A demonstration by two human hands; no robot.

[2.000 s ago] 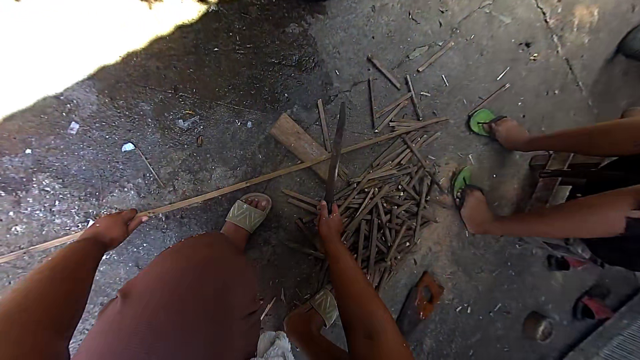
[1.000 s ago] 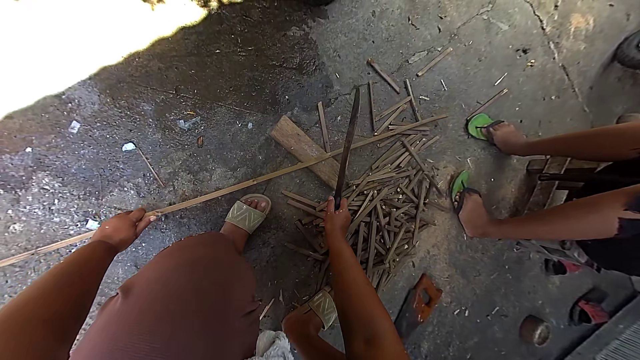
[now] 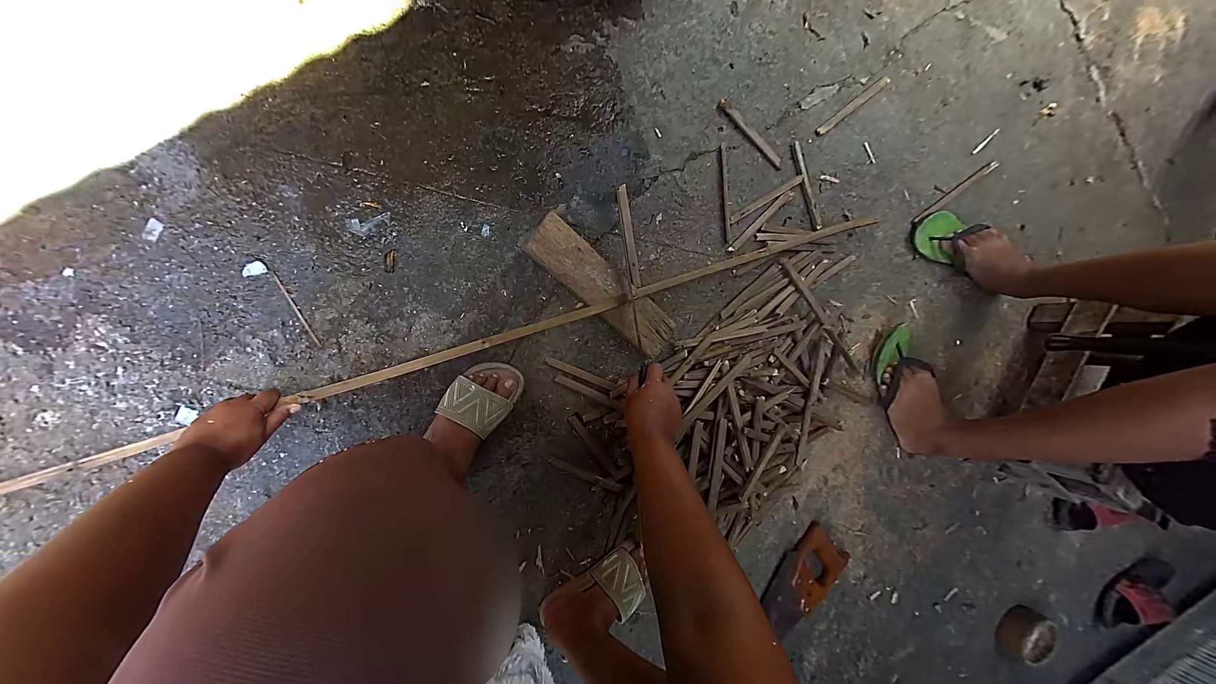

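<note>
My left hand (image 3: 233,429) is closed around a long thin wooden strip (image 3: 456,351), which slants up to the right across a flat wooden board (image 3: 581,266) on the ground. My right hand (image 3: 653,404) grips the handle of a long-bladed knife, likely a machete (image 3: 636,318); its blade is seen nearly edge-on, at the strip above the board. Beside and below my right hand lies a heap of short cut wooden sticks (image 3: 750,399).
A handsaw with an orange handle (image 3: 819,567) lies at the lower right, near a round can (image 3: 1026,635). Another person's feet in green flip-flops (image 3: 939,237) are right of the heap. Loose slippers (image 3: 1135,594) and a wooden seat or frame (image 3: 1073,351) are farther right.
The blade, seen broadside above the strip earlier, now shows as a thin edge at the strip over the board. My left hand still holds the strip in about the same place.
</note>
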